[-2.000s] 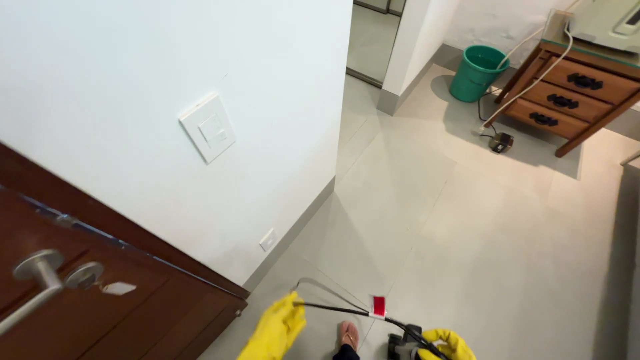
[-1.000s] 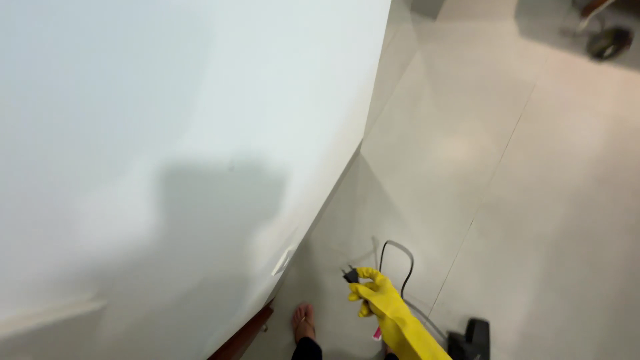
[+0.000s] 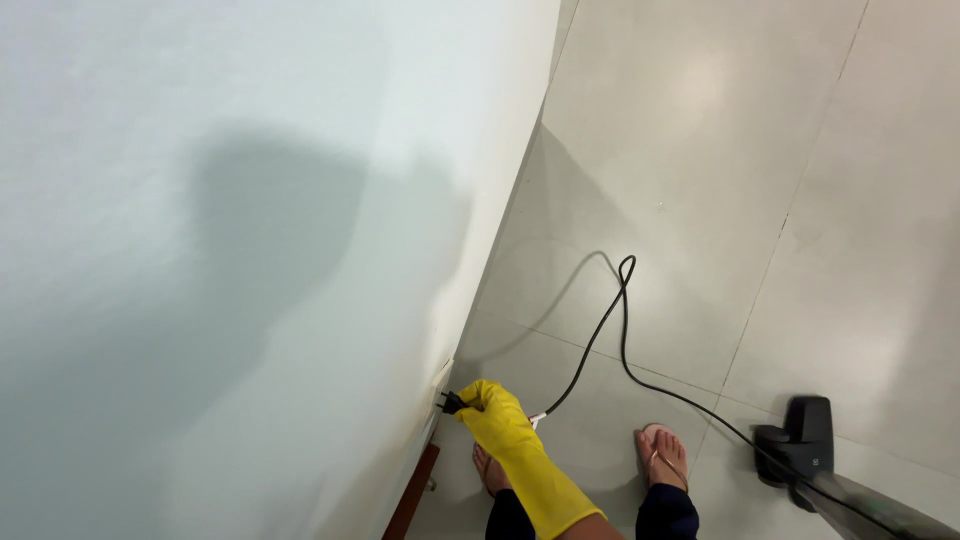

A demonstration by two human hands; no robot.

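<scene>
My right hand (image 3: 495, 420), in a yellow rubber glove, grips a black two-pin power plug (image 3: 453, 403). The plug's pins point left, right at the white wall outlet plate (image 3: 439, 384); both pins show, and whether their tips touch the plate I cannot tell. From near the glove, a black cord (image 3: 591, 337) with a white and red tag (image 3: 537, 419) loops over the floor and runs to a black floor-cleaner head (image 3: 810, 442) at lower right, whose grey body (image 3: 870, 510) leaves the frame. My left hand is out of view.
A white wall (image 3: 300, 300) with a shadow on it fills the left side. Below the outlet is a brown wooden edge (image 3: 412, 495). My feet in thong sandals (image 3: 664, 457) stand on the pale tiled floor (image 3: 675, 187), with the cord passing just beyond them.
My right hand has brought the plug left and down to the outlet plate. Two seconds ago both gloved hands were in view; now only the right is. The view has tilted down towards the wall and floor.
</scene>
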